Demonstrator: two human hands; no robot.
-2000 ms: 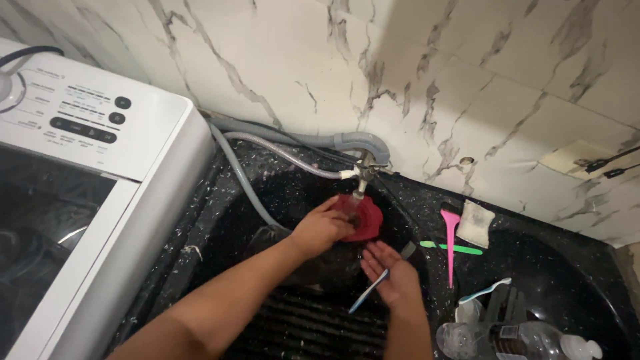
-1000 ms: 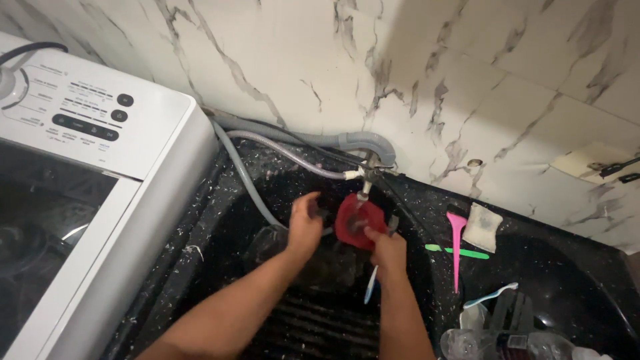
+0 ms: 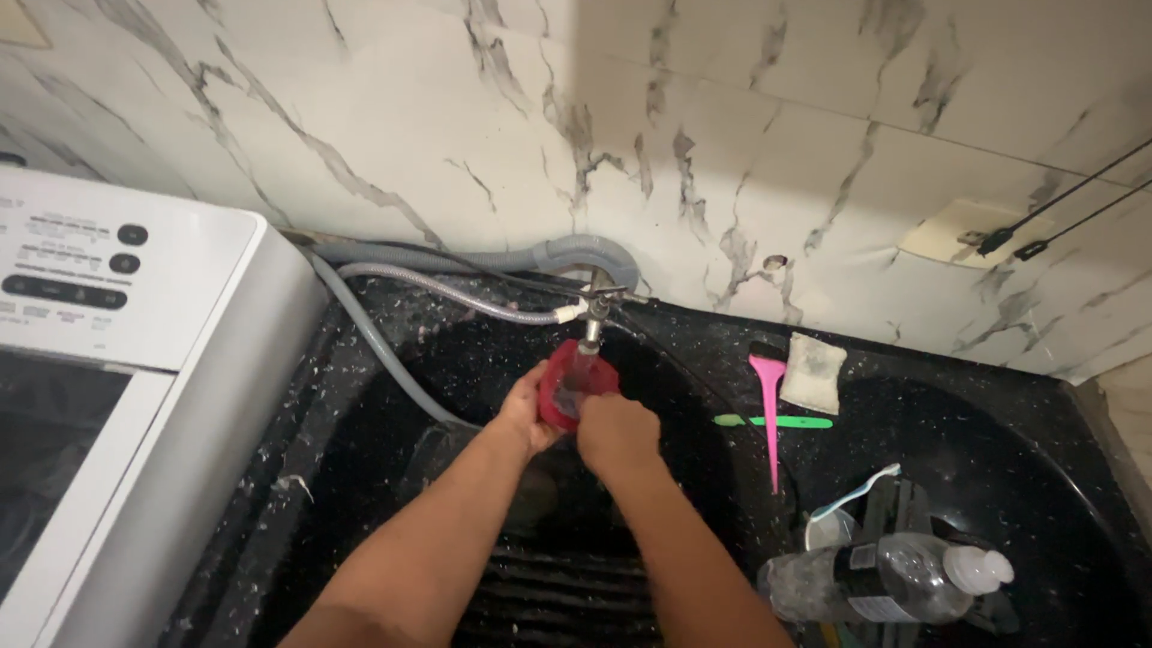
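Note:
A red plastic bowl (image 3: 560,382) is tilted beneath the metal tap (image 3: 593,328), with water running into it. My left hand (image 3: 525,412) grips its left side from below. At its right rim is my right hand (image 3: 618,434), fingers curled into a fist over the bowl's edge; whatever it may hold is hidden. Both hands are above the black speckled laundry sink (image 3: 378,504), whose ribbed washboard shows between my forearms.
A white washing machine (image 3: 243,360) stands at left, grey hoses (image 3: 378,346) running from behind it. At right lie a pink tint brush (image 3: 771,405), a green-handled tool (image 3: 804,421), a whitish pad (image 3: 813,373), a toothbrush (image 3: 855,493) and a clear plastic bottle (image 3: 909,576).
My left hand has come back to the red bowl after being apart from it a second ago. The light-handled brush seen at my right hand earlier is no longer visible.

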